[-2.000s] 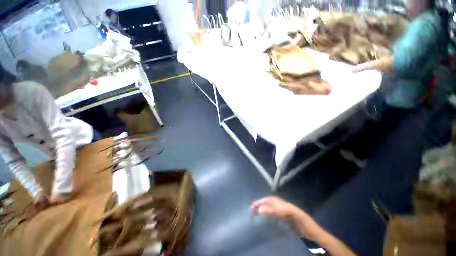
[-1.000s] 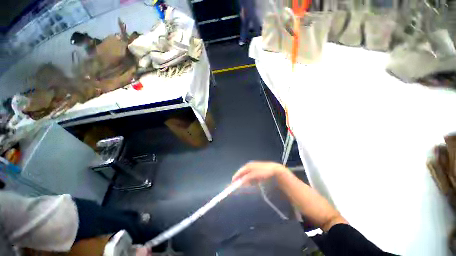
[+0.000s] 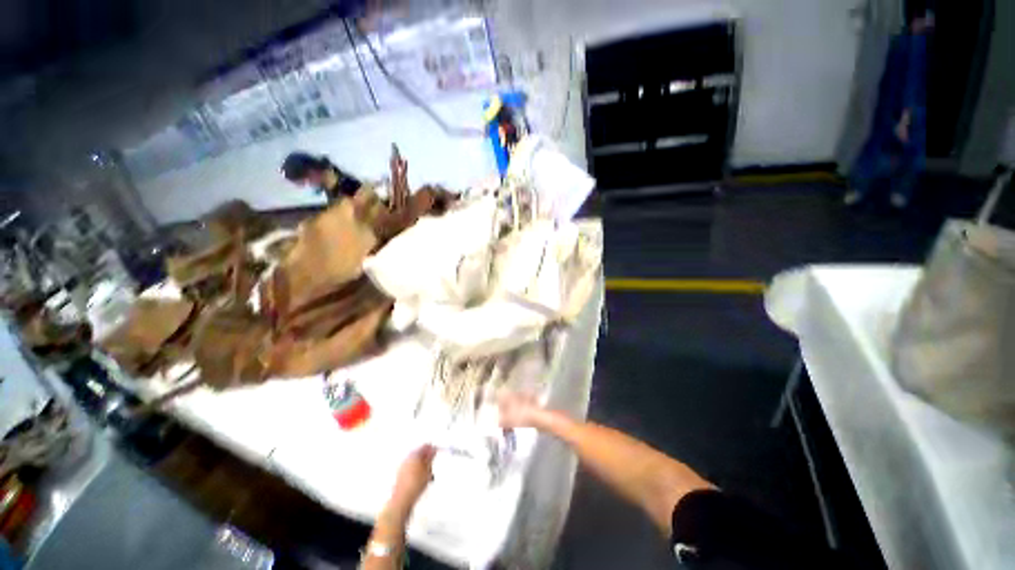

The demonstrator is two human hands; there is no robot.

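Observation:
A heap of off-white tote bags [image 3: 479, 284] lies on the white-covered table, its straps hanging toward me. My left hand [image 3: 412, 477] is over the table's front part, fingertips closed at a thin pale strip [image 3: 459, 449] that is hard to make out against the white cover. My right hand [image 3: 521, 412] reaches in from the right, beside the bag straps; its fingers are blurred and washed out, and whether it holds the strip or a strap cannot be told.
Brown tote bags [image 3: 323, 273] are heaped left of the off-white ones. A small red-based bottle [image 3: 348, 406] stands on the table. Another white-covered table [image 3: 857, 334] with a grey-beige bag [image 3: 963, 323] is at the right. A person [image 3: 890, 111] stands at the back right; another head shows behind the brown heap.
The view has turned left and come close to the table with the bag heaps. My hands are now closer together over it. The long white strip no longer shows stretched out between them.

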